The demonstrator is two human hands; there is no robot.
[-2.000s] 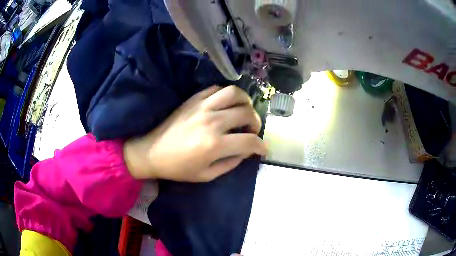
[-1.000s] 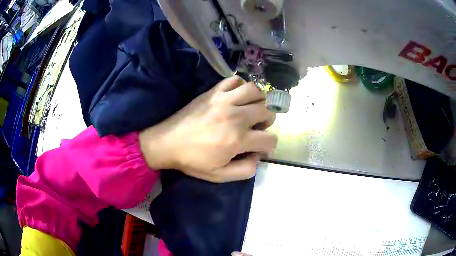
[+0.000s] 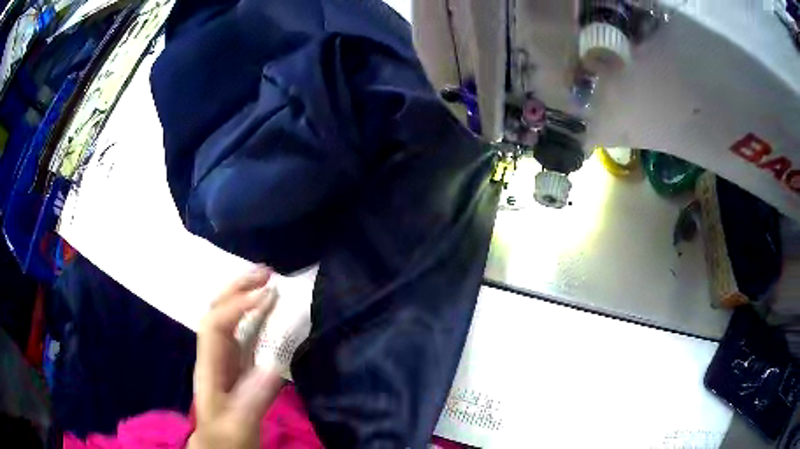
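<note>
The dark navy garment point(image 3: 351, 193) lies bunched on the white sewing table, with a flat part hanging over the front edge. Its right edge reaches under the needle and presser foot area point(image 3: 502, 162) of the white machine head, where the cloth is puckered and brightly lit. My left hand point(image 3: 230, 355), in a pink sleeve, is at the lower left, off the garment, slightly blurred, fingers apart and holding nothing. My right hand is not in view; a small pink patch shows at the bottom edge.
A yellow ring point(image 3: 617, 160) and a green ring point(image 3: 671, 173) lie behind the bed. A brown-and-black block point(image 3: 741, 237) stands at the right, with a black patterned flat object point(image 3: 753, 373) at the right table edge. Blue crates point(image 3: 35, 206) and dark cloth point(image 3: 123, 351) are at the left.
My left hand has let go of the cloth beside the needle and moved down and left to the table's front edge. The view has shifted, so the machine appears further right.
</note>
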